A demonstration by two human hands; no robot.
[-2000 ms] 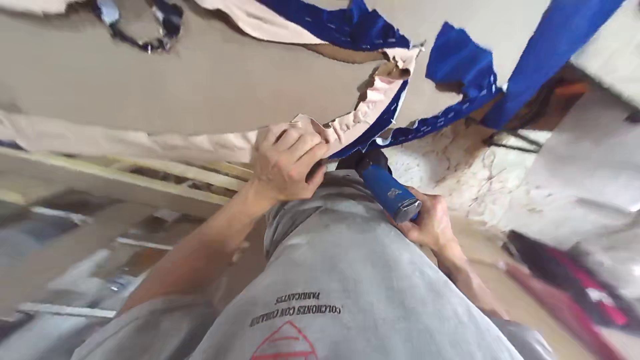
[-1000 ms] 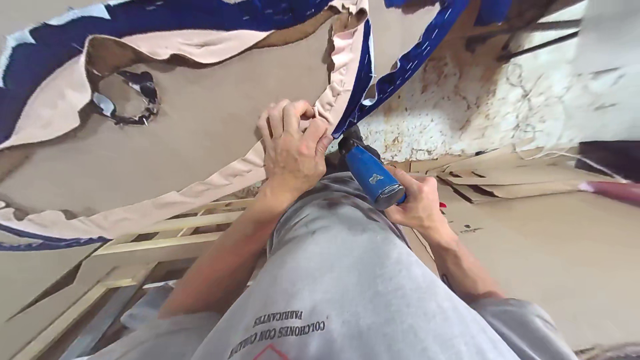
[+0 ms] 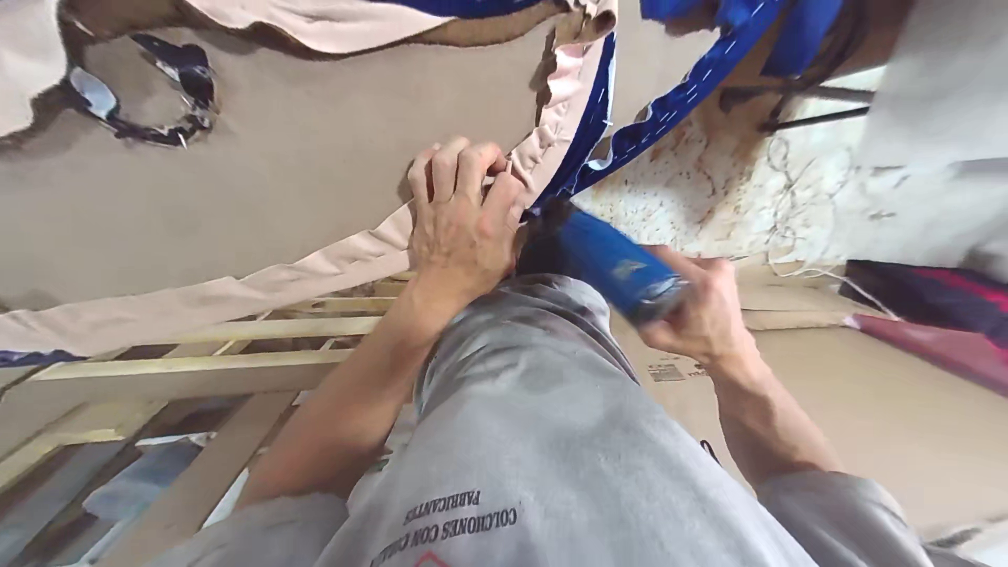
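My left hand (image 3: 465, 216) presses with bent fingers on the pale pink fabric edging (image 3: 339, 260) at the rim of a large beige panel (image 3: 339, 134). Its fingertips pinch the gathered strip there. My right hand (image 3: 701, 307) is closed around a blue power tool (image 3: 622, 260), slightly blurred, whose dark head meets the panel's edge just right of my left hand. The tool's exact kind cannot be told. Blue fabric (image 3: 591, 134) with white stitches runs along the edge up from the tool's head. What the head touches is hidden.
A dark ring-shaped object (image 3: 161, 130) lies on the panel at upper left. Wooden slats (image 3: 197, 366) of a frame are below left. A stained whitish surface (image 3: 709, 189) and a black metal bar (image 3: 819, 118) are at right, with cardboard (image 3: 850, 409) and dark red material (image 3: 929, 346) lower down.
The view has shifted between frames. My left hand stays on the pink edging and my right hand keeps hold of the blue tool at the panel's edge.
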